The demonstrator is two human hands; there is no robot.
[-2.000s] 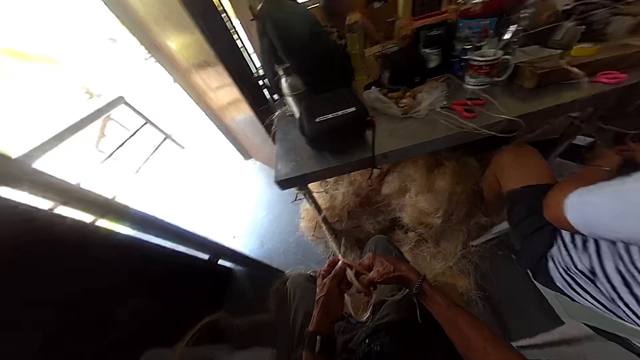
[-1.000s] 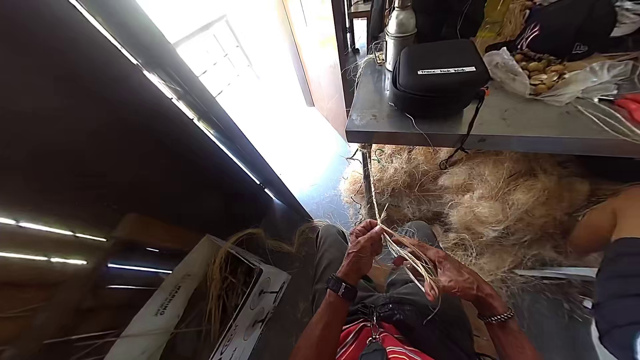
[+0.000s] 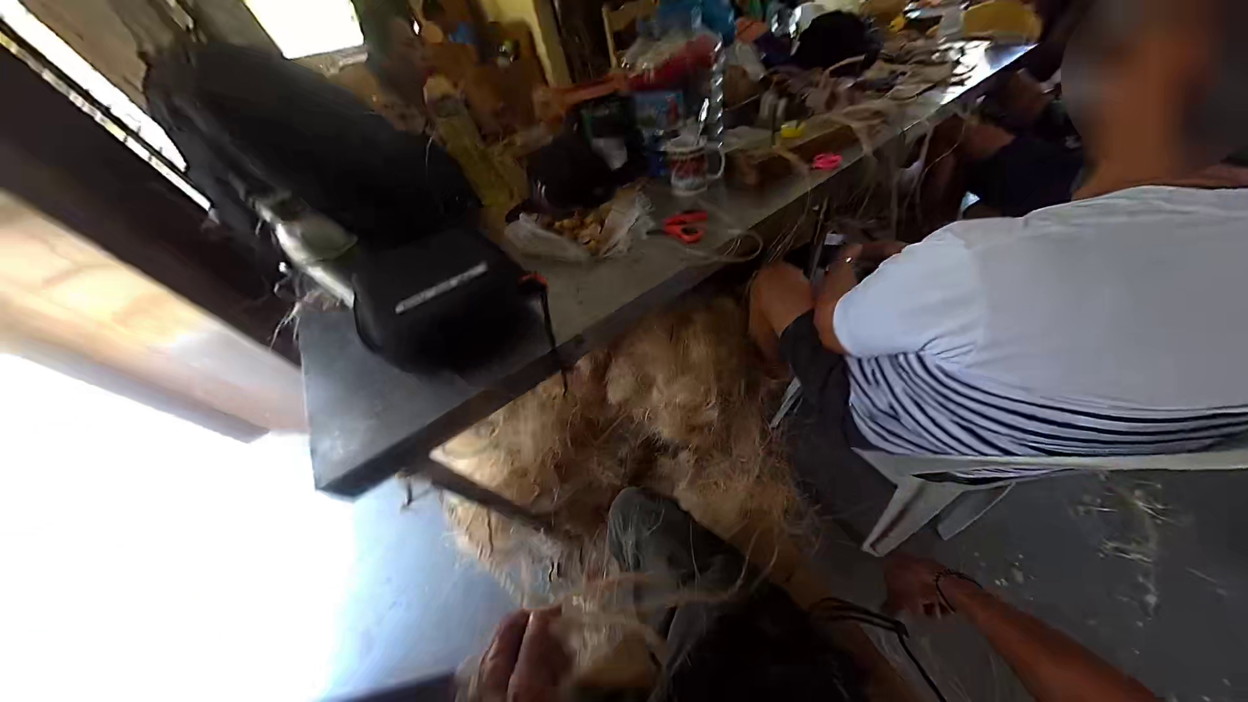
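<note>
At the bottom edge of the head view, my left hand is curled beside blurred pale fibre strands that cross my lap; how it holds them is unclear. Out to the right, over the floor and below the white chair, is my right hand, a dark bracelet at its wrist. Its fingers are partly hidden, and whether they hold anything does not show. A large heap of tan fibre lies under the table, beyond my knee.
The metal table bears a black case, red-handled scissors, a mug and a plastic bag. A person in a white shirt sits at the right on a white chair. Beyond them is another person.
My hands, close together on the strands a second ago, are now far apart, the right one out to the right. The view has swung strongly to the right.
</note>
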